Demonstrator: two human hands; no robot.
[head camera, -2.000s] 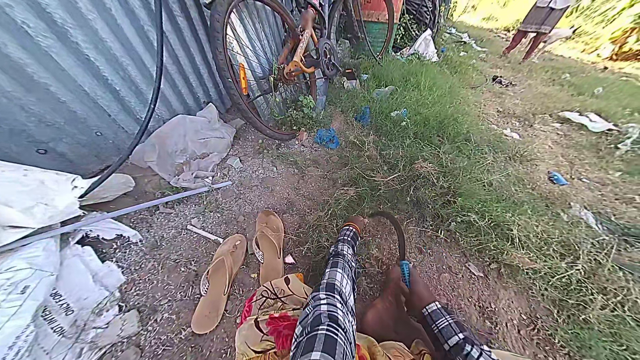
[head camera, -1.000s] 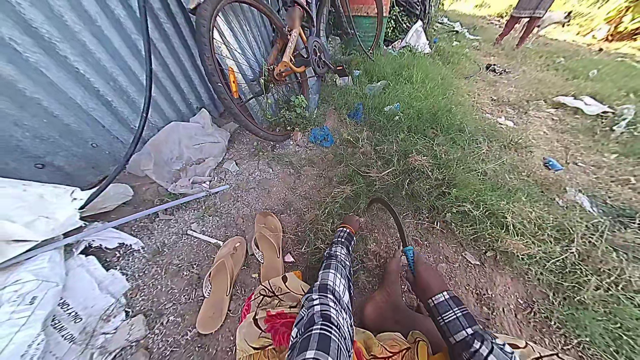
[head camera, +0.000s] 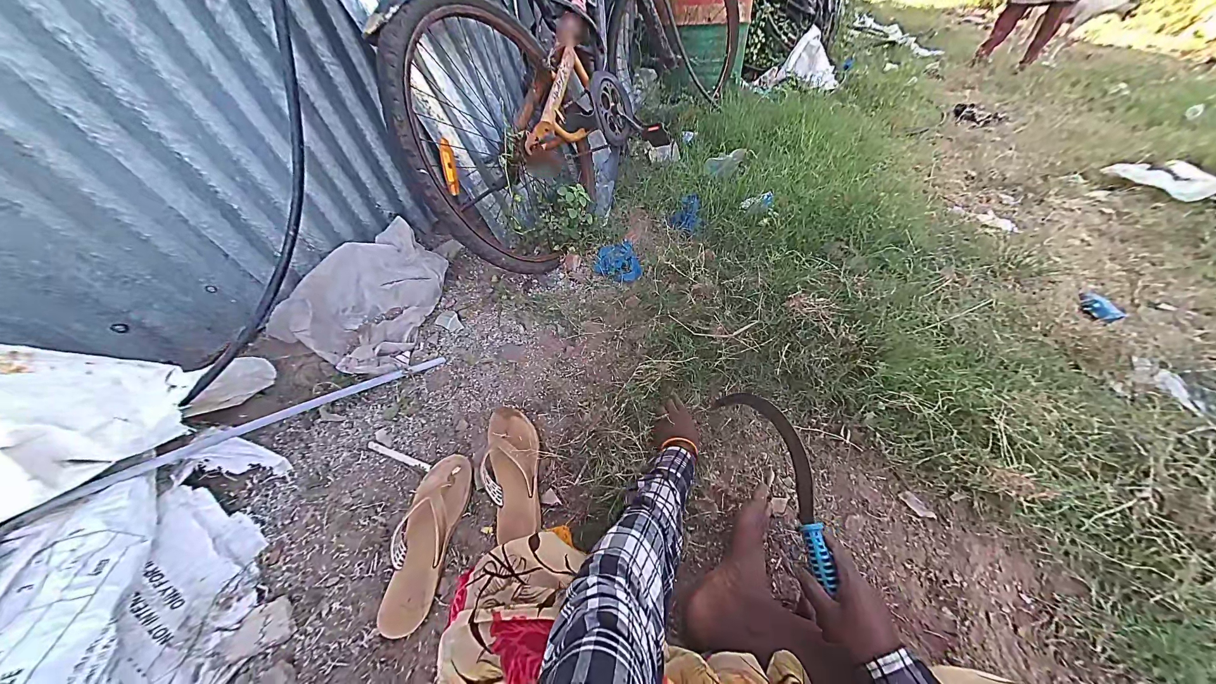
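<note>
My right hand (head camera: 845,603) is closed around the blue handle of a sickle (head camera: 793,456), low at centre right. The dark curved blade points up and bends left, its tip a little right of my left hand (head camera: 675,426). That left hand reaches down to the edge of the green grass (head camera: 807,275); its fingers are partly hidden, so I cannot tell whether they hold any grass. Beneath the right hand a bare foot (head camera: 750,589) rests on the soil. Both arms wear checked sleeves, and an orange band circles the left wrist.
Tan flip-flops (head camera: 427,546) lie left of my left arm. A bicycle (head camera: 560,104) leans by a corrugated metal wall (head camera: 142,171). White sacks (head camera: 85,570), a pale pole (head camera: 237,427) and a black hose (head camera: 290,190) are at left. Another person's legs (head camera: 1021,33) show at top right.
The sickle blade has moved away from my left hand, leaving a small gap at its tip. My right hand still holds the handle.
</note>
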